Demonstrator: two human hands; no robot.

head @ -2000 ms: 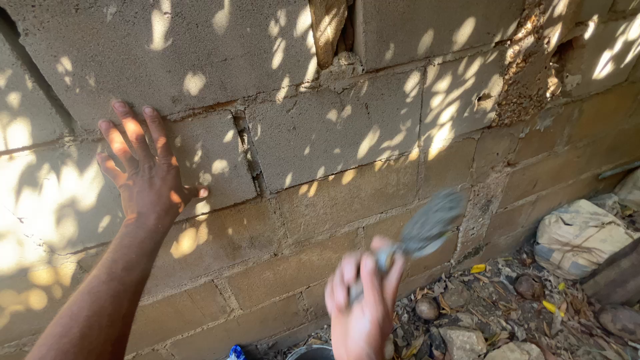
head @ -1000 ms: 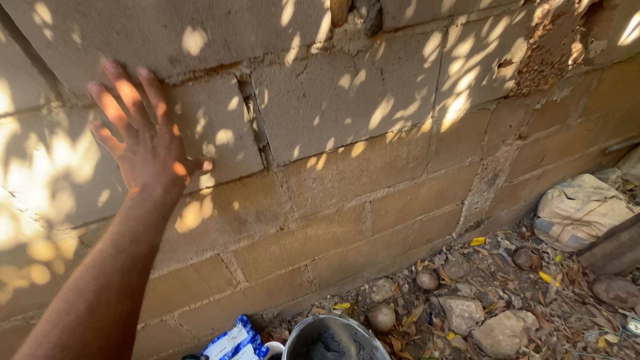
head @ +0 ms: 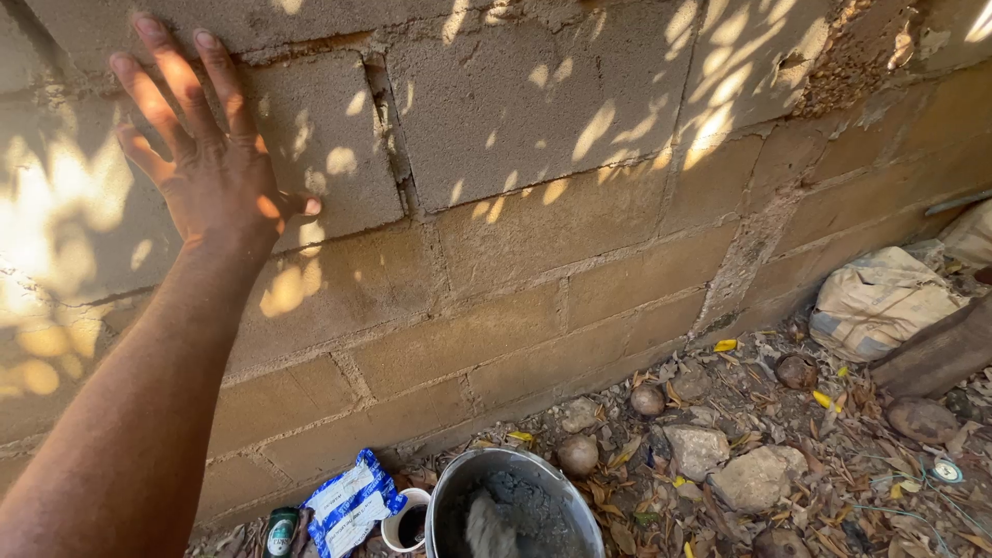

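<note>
My left hand presses with spread fingers against the concrete block wall, beside an open vertical joint between two blocks. Nothing is held in it. At the bottom stands a metal bucket with wet grey mortar inside. A blurred, mortar-grey shape, possibly the trowel's blade, dips into the bucket. My right hand is out of the frame.
Left of the bucket are a white cup with dark liquid, a blue and white packet and a green bottle. Rocks, dry leaves, a filled sack and a log lie along the wall's foot at right.
My right hand, in front of the wall with a trowel two seconds ago, has left the view. My left hand stays on the wall. The view has tilted down, bringing in the bucket.
</note>
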